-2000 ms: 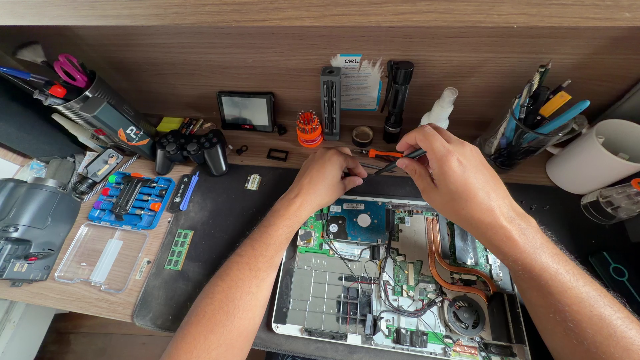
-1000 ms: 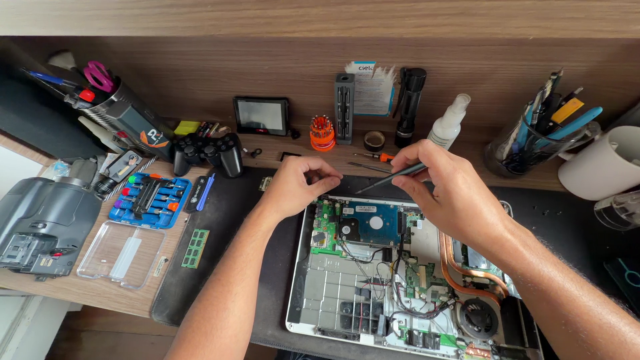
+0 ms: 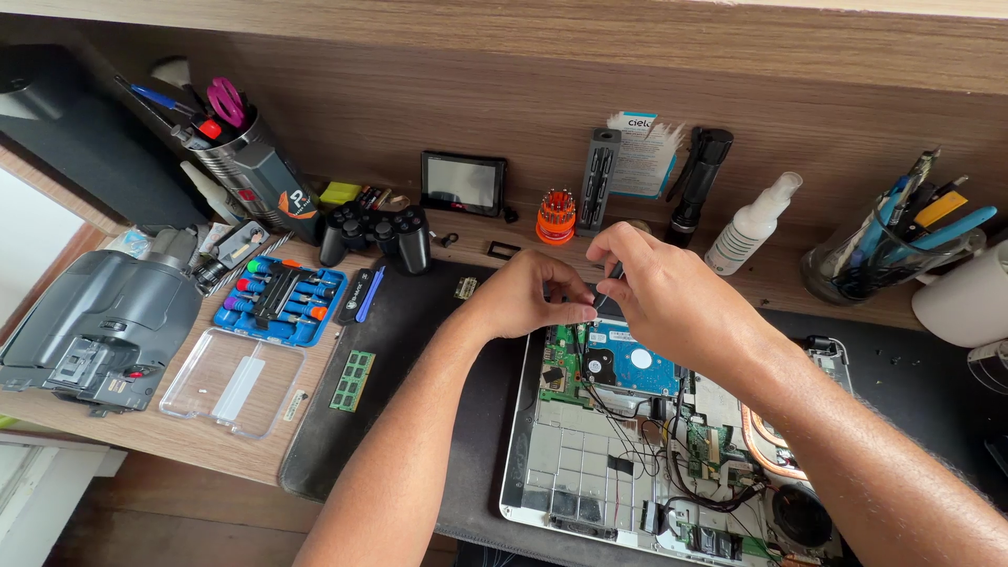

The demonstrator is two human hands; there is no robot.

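An opened laptop chassis (image 3: 579, 465) lies on a black desk mat, with a blue-labelled hard drive (image 3: 630, 358), a green circuit board (image 3: 561, 358), black cables, a copper heat pipe (image 3: 752, 437) and a round fan (image 3: 801, 513). Above its back edge, my right hand (image 3: 669, 295) grips a slim dark tool (image 3: 617, 272), mostly hidden by the fingers; its type is unclear. My left hand (image 3: 535, 295) meets the tool's lower end with thumb and fingers close together. Whether a small part sits between those fingertips cannot be seen.
Left of the laptop are a RAM module (image 3: 353, 381), a blue screwdriver set (image 3: 279, 301), a clear plastic lid (image 3: 234, 383) and a camcorder (image 3: 102, 323). Behind stand a game controller (image 3: 376, 236), an orange bit holder (image 3: 556, 217), a flashlight (image 3: 699, 185), a spray bottle (image 3: 754, 224) and a pen cup (image 3: 854, 264).
My hands have come together above the laptop's back edge; in the earlier frames they were farther apart, with the tool reaching from my right hand toward my left. The tool now points more steeply down.
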